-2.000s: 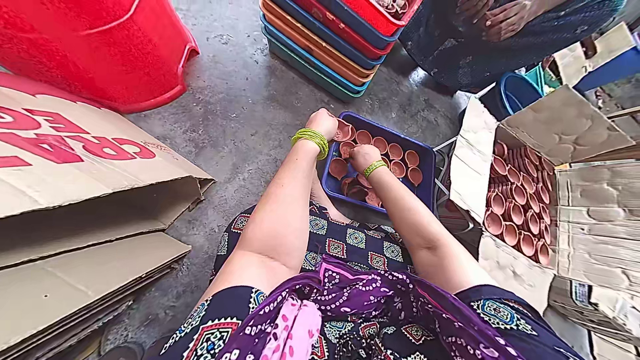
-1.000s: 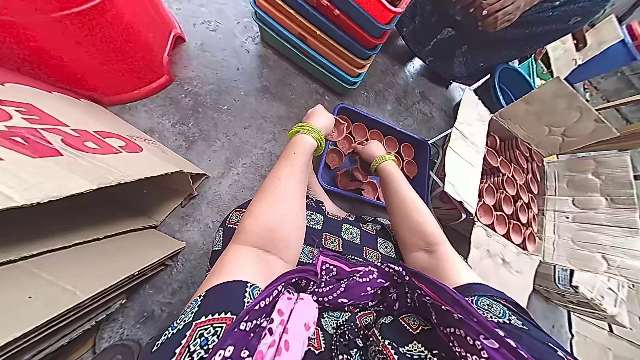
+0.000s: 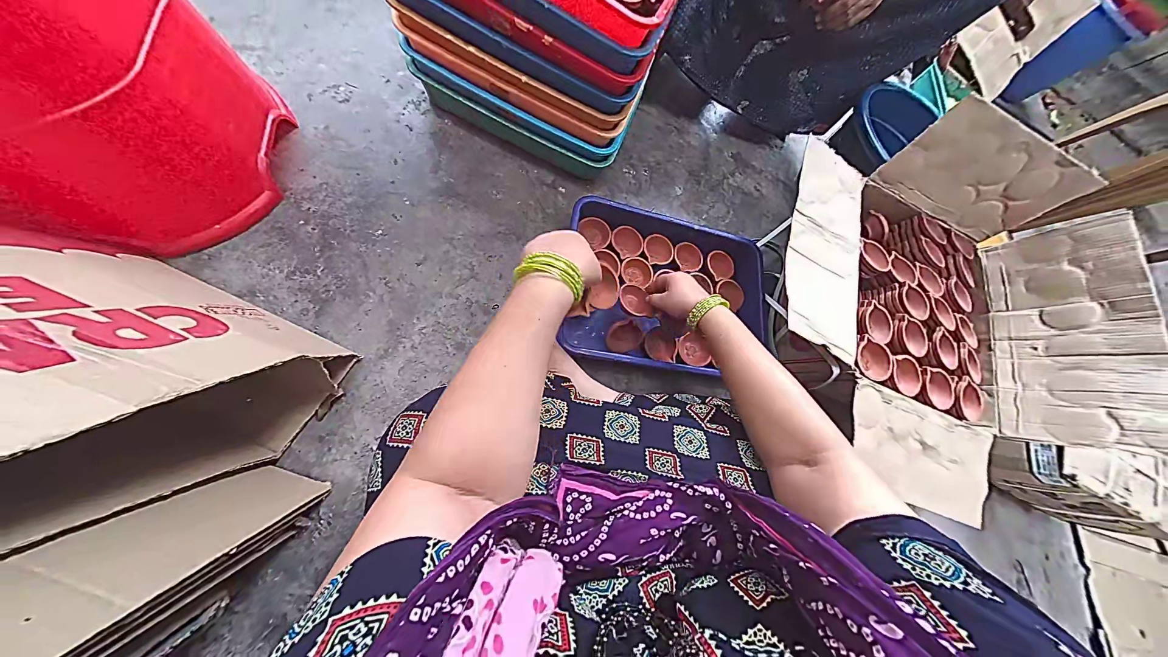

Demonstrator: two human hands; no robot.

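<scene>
A blue plastic tray [image 3: 671, 217] lies on the floor in front of my knees, with several small clay lamps in rows at its far side and others near its front edge. At the tray's left side, my left hand [image 3: 564, 260] is closed around a clay lamp [image 3: 602, 290] whose rim shows under the fingers. My right hand [image 3: 677, 296] is over the middle of the tray, its fingers on the edge of another clay lamp [image 3: 636, 299]. Whether the right fingers grip it or only touch it is hard to see.
An open cardboard box [image 3: 826, 246] of stacked clay lamps stands at the right. Beyond the tray is a stack of coloured trays [image 3: 520, 91]. A red plastic tub [image 3: 137, 119] and flattened cardboard [image 3: 164, 338] are at the left. Another person's hand [image 3: 844, 13] shows at the top, near a blue bucket [image 3: 899, 119].
My right hand has moved slightly within the tray, and the lamps under my hands lie in a different arrangement. My left hand remains at the tray's left side.
</scene>
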